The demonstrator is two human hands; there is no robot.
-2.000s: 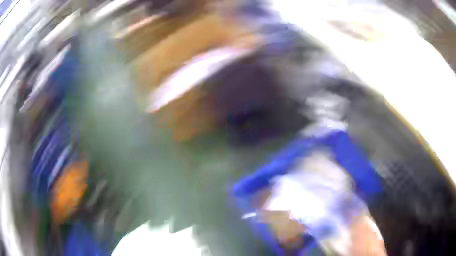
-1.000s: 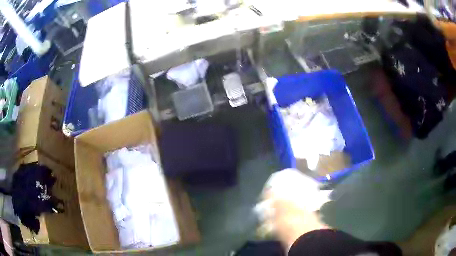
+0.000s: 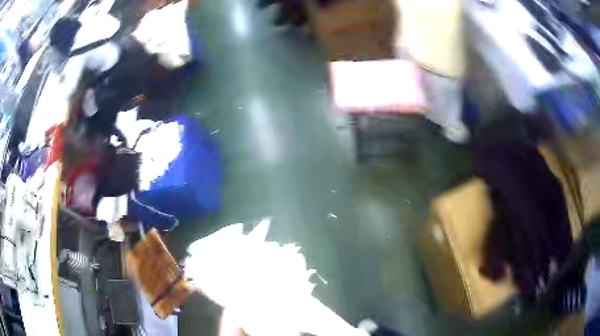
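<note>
A white bundle of cloth pieces with a ragged edge (image 3: 253,279) is held up at the bottom centre, very bright and without inner detail. A small patch of skin shows under it at the bottom edge; it looks like my left hand (image 3: 231,325), holding the bundle, cut off by the picture's edge. A white strip runs from the bundle down to the right, to a blurred dark shape that may be my right sleeve. My right hand cannot be made out.
A green floor aisle (image 3: 263,131) runs ahead. On the left are a blue crate (image 3: 197,167), white cloth (image 3: 161,154), an orange-brown box (image 3: 156,272) and a table edge (image 3: 56,249). A pink-edged stool (image 3: 378,85) stands ahead. Dark garments (image 3: 526,197) lie over a cardboard box (image 3: 464,230) on the right.
The view has swung from the blue crate and the box of white pieces to the aisle. The white bundle is now raised, large, at the bottom centre; earlier a hand held white cloth near the crate.
</note>
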